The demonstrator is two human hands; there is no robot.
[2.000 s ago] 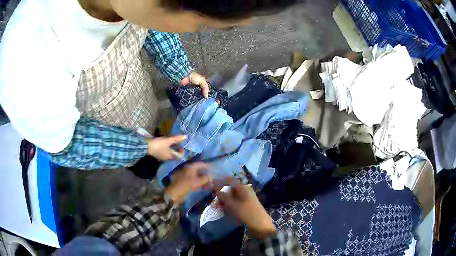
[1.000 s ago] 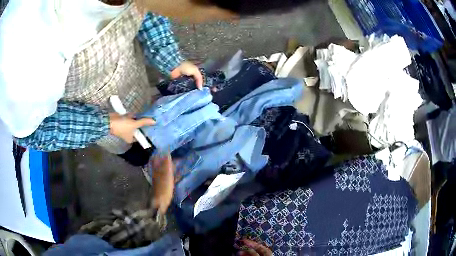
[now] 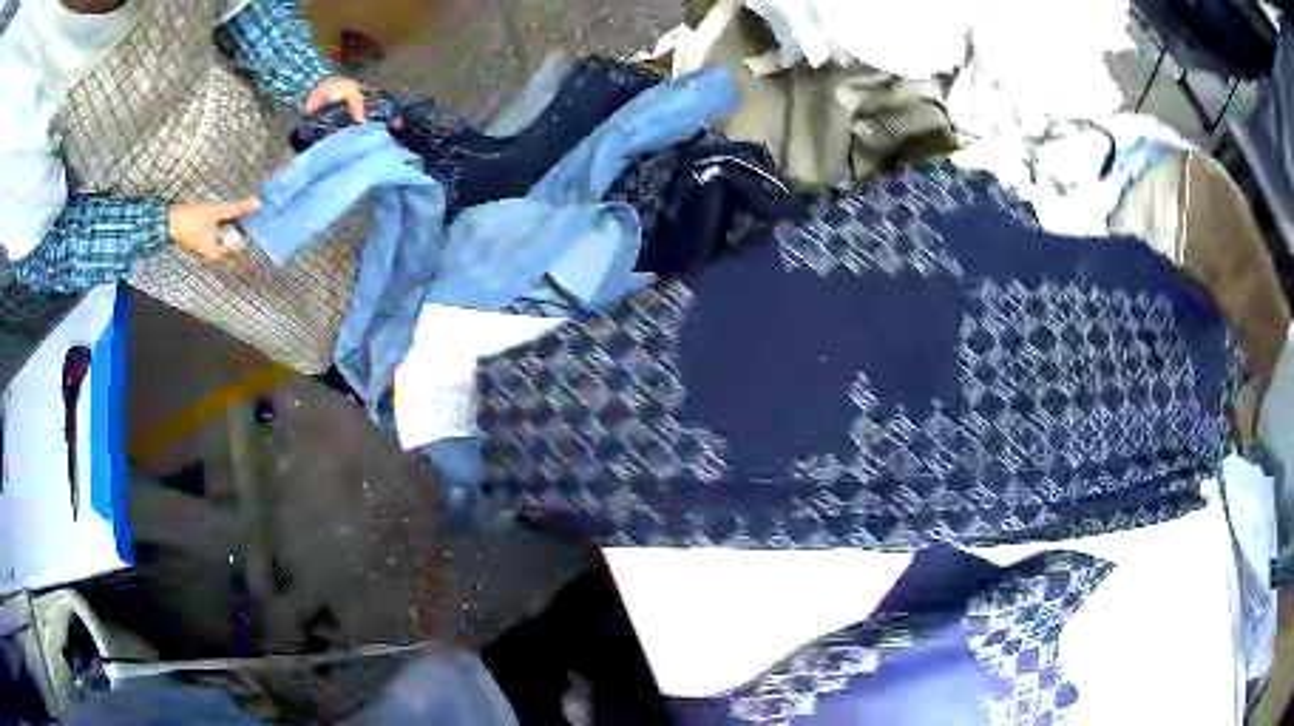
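Neither of my hands is in view. A navy patterned garment panel (image 3: 837,348) lies spread on the white table (image 3: 752,596) in front of me. A second patterned piece (image 3: 894,667), partly paler, lies below it, cut off by the bottom edge. Light blue denim pieces (image 3: 525,248) lie crumpled at the far left of the panel. Another person's hands (image 3: 213,227) hold the denim's left end raised. A white paper slip (image 3: 440,372) lies between the denim and the panel, touching both.
The other person, in a checked apron (image 3: 163,128), stands at the upper left. Pale cloth pieces (image 3: 1043,71) and khaki cloth (image 3: 830,121) are heaped behind the panel. A white machine table with a blue edge (image 3: 107,426) is at the left.
My hands have gone out of view. The view has shifted right and down, showing more of the panel and the second piece. The other person's hands have drawn the denim's end up and left.
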